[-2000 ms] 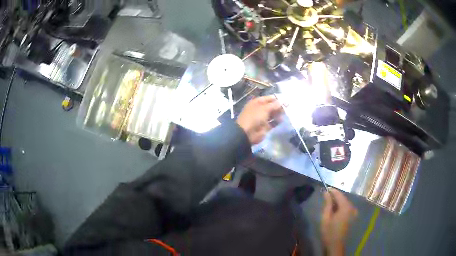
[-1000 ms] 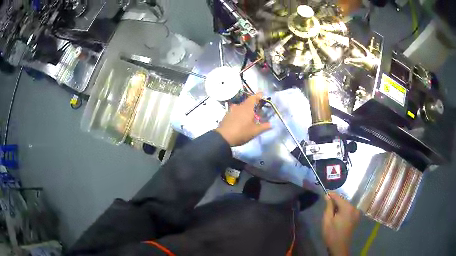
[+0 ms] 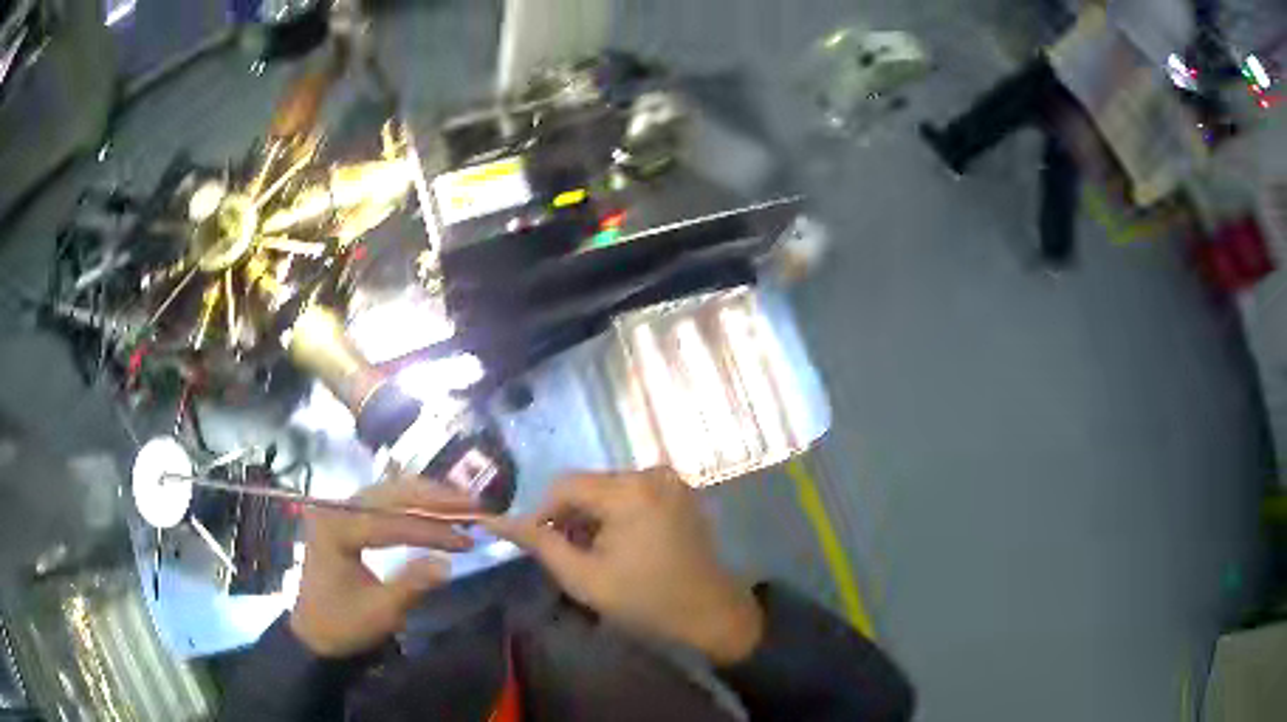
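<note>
A thin tube [image 3: 304, 498], copper-coloured towards its right end, runs from near the white disc of the star-shaped holder [image 3: 162, 481] across my left hand to my right fingertips. My right hand [image 3: 642, 557] is bare and pinches its right end. My left hand [image 3: 370, 561] is bare, just left of the right one, with its fingers along the tube and its thumb apart below; blur hides whether it grips. Whether the tube touches the disc cannot be told.
A clear tray [image 3: 720, 388] of tubes under glare is beyond my right hand. A gold-brown barrel [image 3: 325, 346] with a black unit [image 3: 477, 473] is behind my hands. The main turret [image 3: 226, 233] is upper left, a paler tray [image 3: 106, 642] lower left. A person's legs [image 3: 1056, 176] show upper right.
The view has swung to the right, so the machine appears further left. My hands have come close together, and the tube now lies nearly level across my left hand.
</note>
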